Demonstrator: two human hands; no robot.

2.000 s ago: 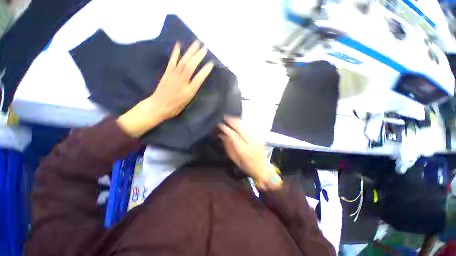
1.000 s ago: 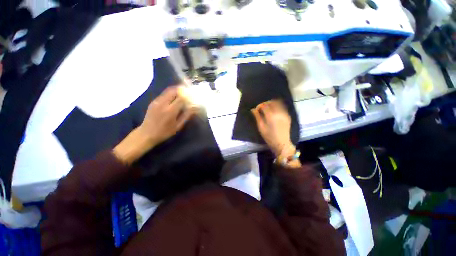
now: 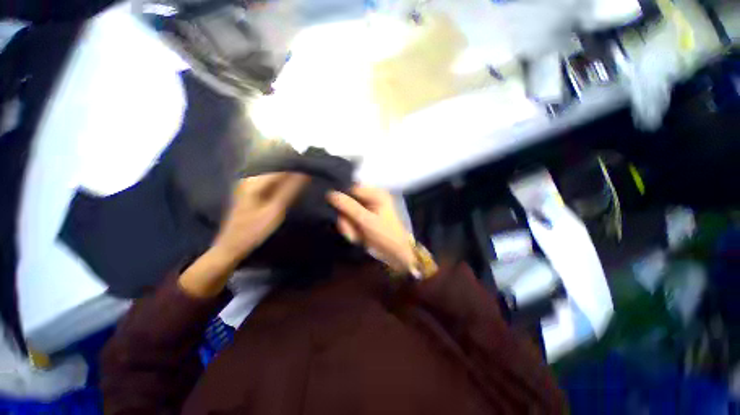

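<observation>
The frame is blurred. A large black cloth panel (image 3: pixel 122 239) lies on the left of the white table and runs towards my body. A smaller bunched black piece (image 3: pixel 329 166) is raised between my hands at the table's front edge. My left hand (image 3: pixel 258 212) holds the black cloth from the left, fingers bent over it. My right hand (image 3: pixel 377 223) grips the piece's right side with thumb and fingers. The cloth hides some of my fingertips. Where the two pieces meet cannot be made out.
The sewing machine's needle area (image 3: pixel 264 101) is blurred beside a bright glare, just beyond my hands. The white table (image 3: pixel 454 150) stretches right, with small items and a clear plastic bag (image 3: pixel 649 93) at its edge. White pieces (image 3: pixel 572 259) hang below right. A blue crate (image 3: pixel 215 334) shows below left.
The small black panel right of the needle is gone from there. My right hand has moved left, near my left hand, and both now hold bunched cloth. The view has shifted, cutting off most of the machine head.
</observation>
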